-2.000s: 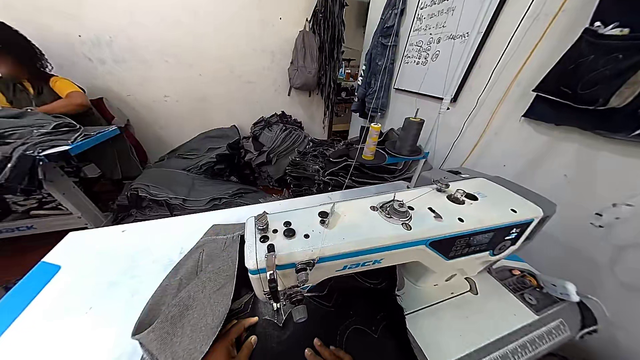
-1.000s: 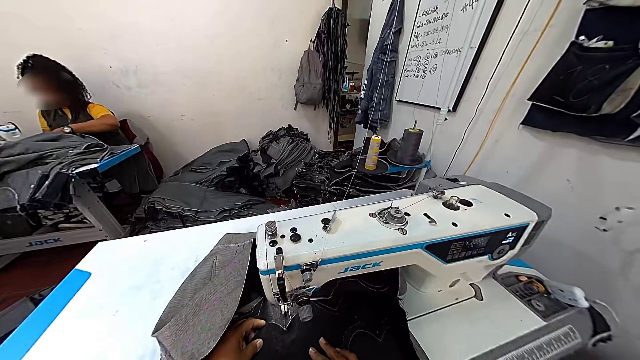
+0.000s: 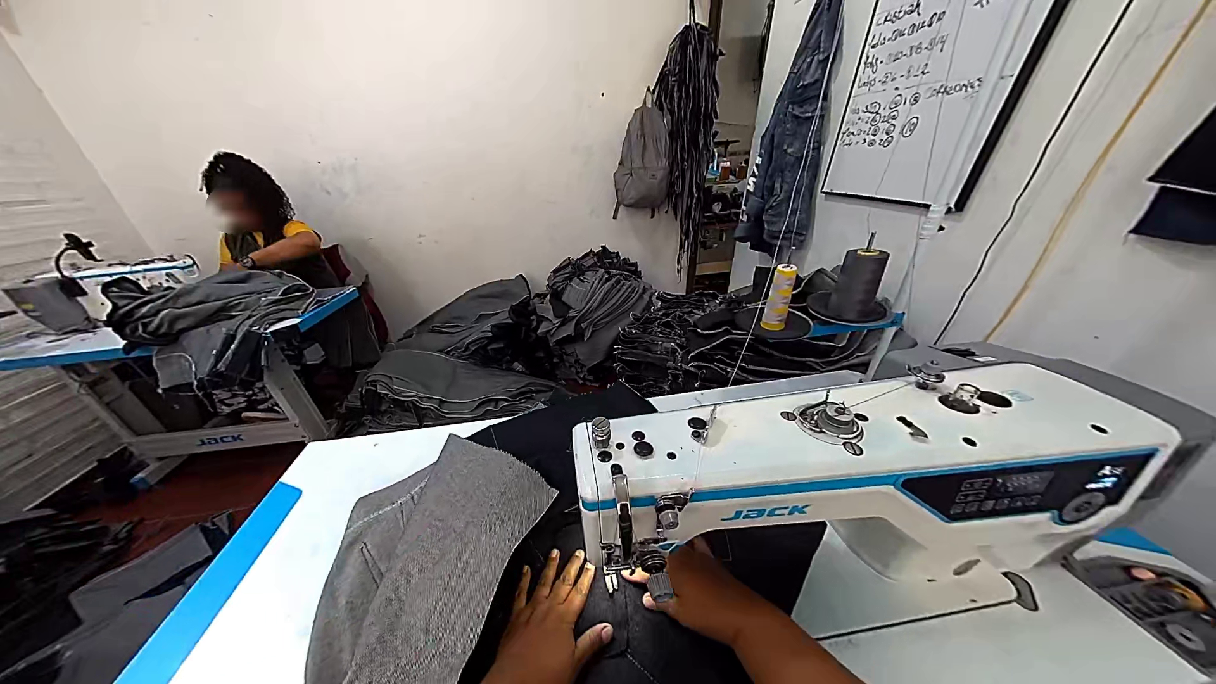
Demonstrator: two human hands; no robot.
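Observation:
My left hand (image 3: pixel 553 617) lies flat with fingers spread on dark denim (image 3: pixel 617 655), just left of the presser foot (image 3: pixel 613 578) of a white and blue Jack sewing machine (image 3: pixel 855 456). Under the machine's arm, right of the needle area, my right hand (image 3: pixel 689 584) rests on the same cloth. Its fingertips are partly hidden by the tension knob, so whether they pinch the cloth cannot be told. A grey denim piece (image 3: pixel 446 560) lies folded over left of my left hand. More dark cloth (image 3: pixel 570 418) extends behind the machine head.
Stacks of dark denim (image 3: pixel 456 385) lie beyond the table (image 3: pixel 332 475). Yellow (image 3: pixel 779 296) and dark (image 3: pixel 860 285) thread cones stand behind the machine. At the far left, a person (image 3: pixel 275 228) sits at another sewing machine (image 3: pixel 142 275). A whiteboard (image 3: pixel 921 104) bears writing.
My right hand has moved up under the machine's arm, close to the needle area. The dark cloth now extends behind the machine head, and the grey piece lies differently. The view has shifted.

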